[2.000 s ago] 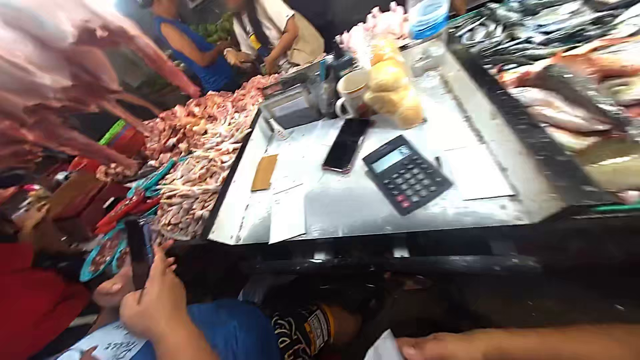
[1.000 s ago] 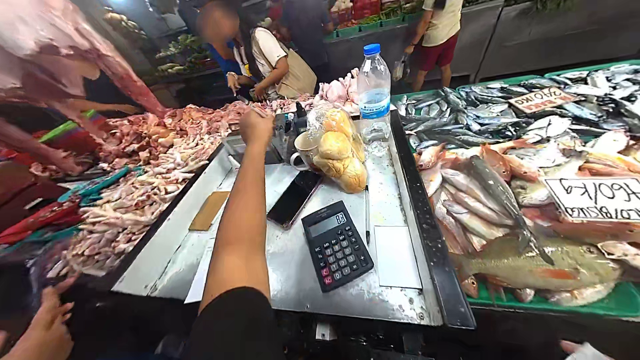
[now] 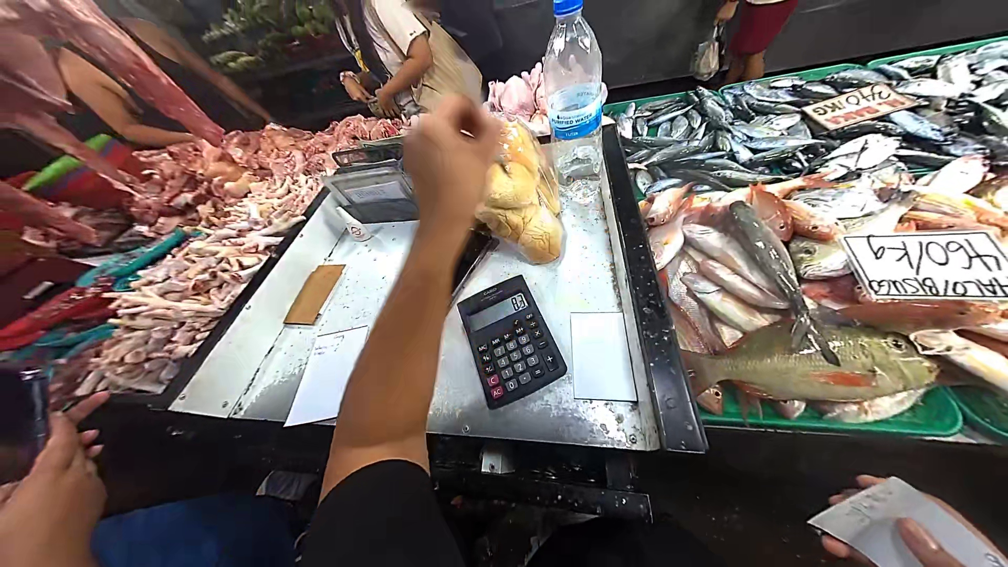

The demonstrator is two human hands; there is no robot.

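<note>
My left hand (image 3: 453, 153), blurred and with its fingers curled, is above the tray, between a clear plastic box (image 3: 374, 193) and bread rolls in a plastic bag (image 3: 520, 193). Whether it holds anything is unclear. Its forearm crosses the metal tray (image 3: 587, 276) and partly hides a phone (image 3: 472, 256). A black calculator (image 3: 512, 341) lies right of the forearm, beside a white paper (image 3: 602, 356). On the other side are another paper (image 3: 327, 374) and a brown cardboard piece (image 3: 315, 295). At lower right, my right hand (image 3: 906, 524) holds a paper slip (image 3: 902, 516) bearing writing.
A water bottle (image 3: 575, 102) stands at the tray's back right. Raw chicken pieces (image 3: 197, 283) lie left of the tray; fish (image 3: 835, 362) fill green trays to its right. Meat hangs at upper left. Another person's hand (image 3: 59, 480) holds a phone at lower left; people stand behind.
My left hand, over the plastic box one second ago, is now nearer the bread bag. My right hand and its slip show more fully. The view has turned since the first frame.
</note>
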